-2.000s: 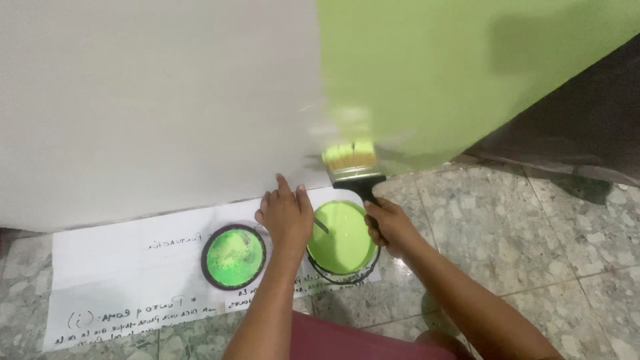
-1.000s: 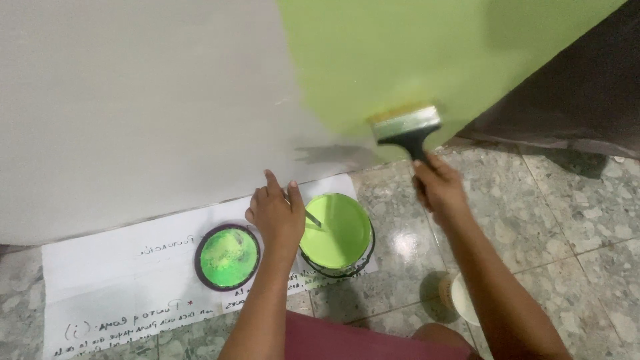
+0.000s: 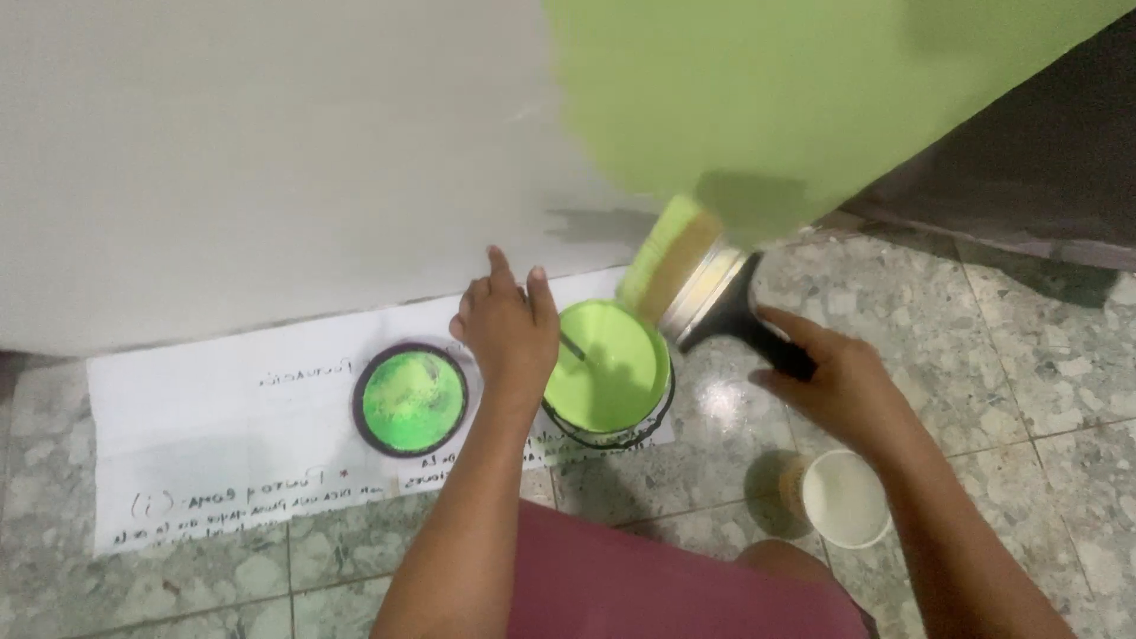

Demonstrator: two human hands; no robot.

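Observation:
My right hand [image 3: 830, 373] grips the black handle of a wide paintbrush [image 3: 710, 275]. Its bristles, coated in light green paint, are over the upper right rim of an open paint bucket [image 3: 626, 390]. My left hand [image 3: 510, 333] is at the bucket's left side, index finger and thumb extended, other fingers curled; whether it grips anything is hidden. A thin dark stick [image 3: 573, 346] shows in the green paint beside it. Behind the bucket, the wall is light green on the right [image 3: 737, 98] and pale grey on the left [image 3: 293, 160].
A round dark-rimmed lid [image 3: 414, 401] smeared with green paint lies on a handwritten white paper sheet [image 3: 204, 408]. A white cup [image 3: 848, 499] stands on the tiled floor below my right forearm. Dark cloth-like material [image 3: 1038, 160] is at the right.
The brush has come away from the green part of the wall, down and left to the bucket, and is turned with its bristles toward the upper left. The left hand stays by the bucket.

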